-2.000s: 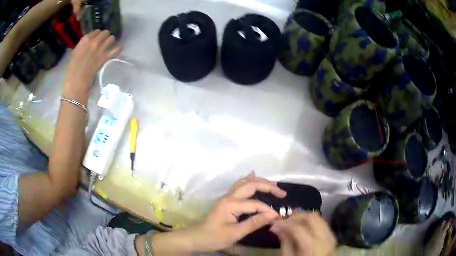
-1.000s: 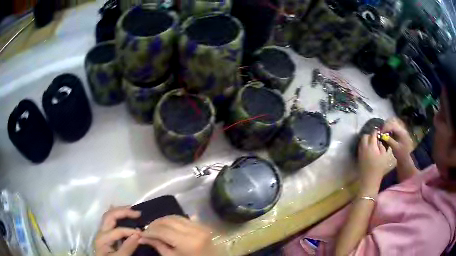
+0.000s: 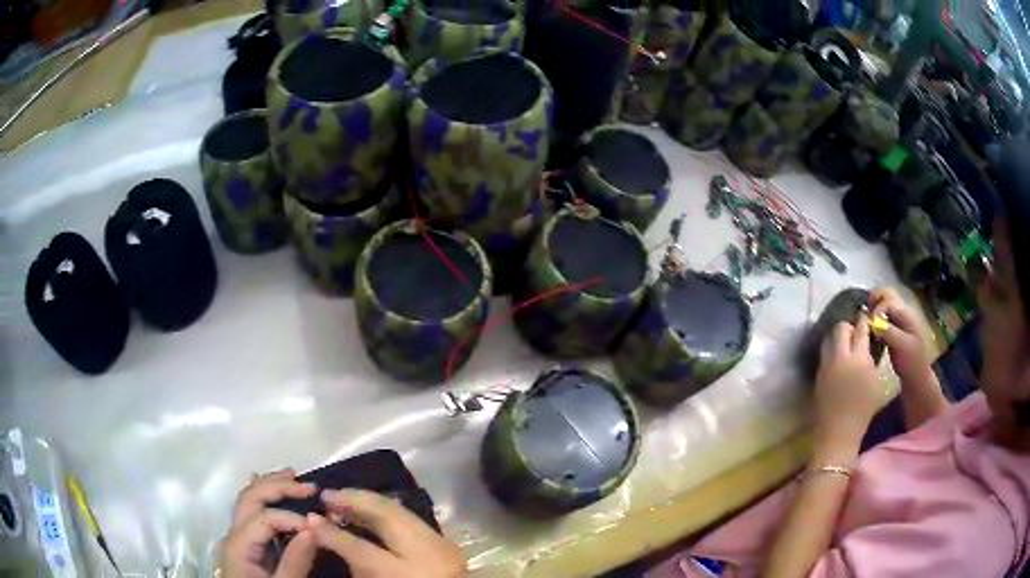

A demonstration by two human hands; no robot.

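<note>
A black speaker body (image 3: 384, 474) lies on its side at the lower front. My left hand (image 3: 268, 525) is on its left part, thumb and fingers bent over it. My right hand (image 3: 390, 540) is on its front part, fingertips close to my left fingertips. Both hands are cut off by the bottom edge. The side opening and anything small between the fingertips are hidden by my fingers. A camouflage speaker body (image 3: 565, 438) with a grey end stands just to the right, with a small bunch of lead wires (image 3: 480, 399) beside it.
Camouflage speaker bodies (image 3: 424, 299) stand stacked behind. Two black bodies (image 3: 162, 254) are at the left. A screwdriver (image 3: 88, 514) and power strip (image 3: 47, 519) are at the lower left. Loose boards (image 3: 774, 231) lie at the right, where a coworker's hands (image 3: 858, 361) work on a body.
The view has swung to the right, bringing the coworker and loose boards into sight. My hands stay on the black speaker body; the fingers have shifted slightly.
</note>
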